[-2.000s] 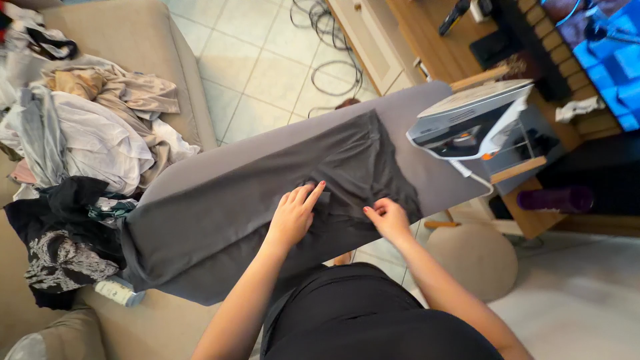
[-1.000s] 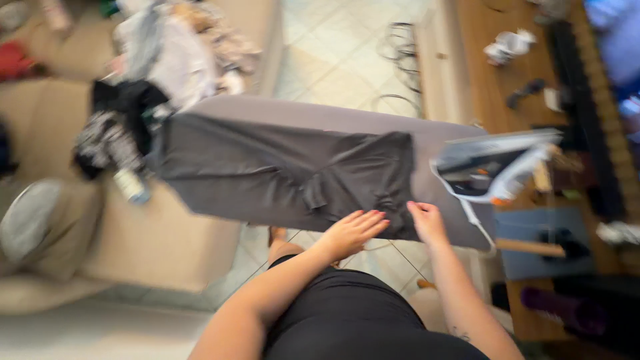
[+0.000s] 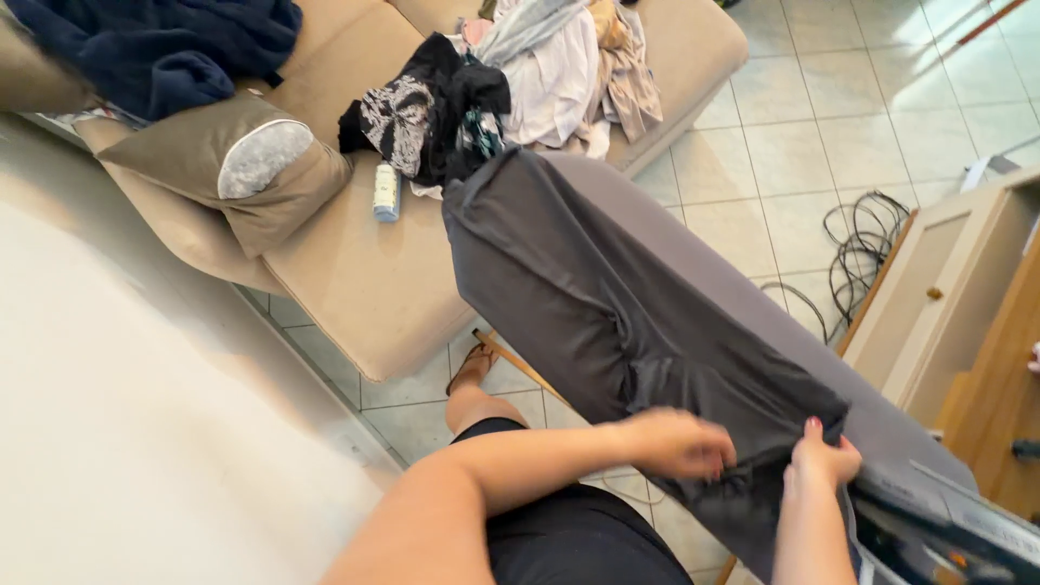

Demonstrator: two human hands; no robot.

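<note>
A dark grey garment [image 3: 569, 268] lies lengthwise over the grey ironing board [image 3: 674, 227], rumpled in the middle and hanging over the near edge. My right hand [image 3: 825, 459] pinches the garment's edge at the board's right part, thumb on top. Blurred by motion, my left hand [image 3: 678, 445] is at the gathered cloth beside it, fingers bent; whether it grips the cloth is unclear. The steam iron [image 3: 951, 528], partly cut off by the frame, rests at the board's right end, close to my right hand.
Past the board's far end, a beige sofa [image 3: 366, 301] holds a black patterned garment [image 3: 398, 122], light clothes [image 3: 561, 81], a bottle [image 3: 387, 193], a cushion [image 3: 268, 179] and a navy cloth [image 3: 162, 49]. Black cables [image 3: 861, 252] lie on the tiled floor by a cabinet [image 3: 918, 301].
The view has swung strongly toward the sofa. My right hand remains at the garment's edge, while my left hand, flatter with fingers extended before, now has them bent.
</note>
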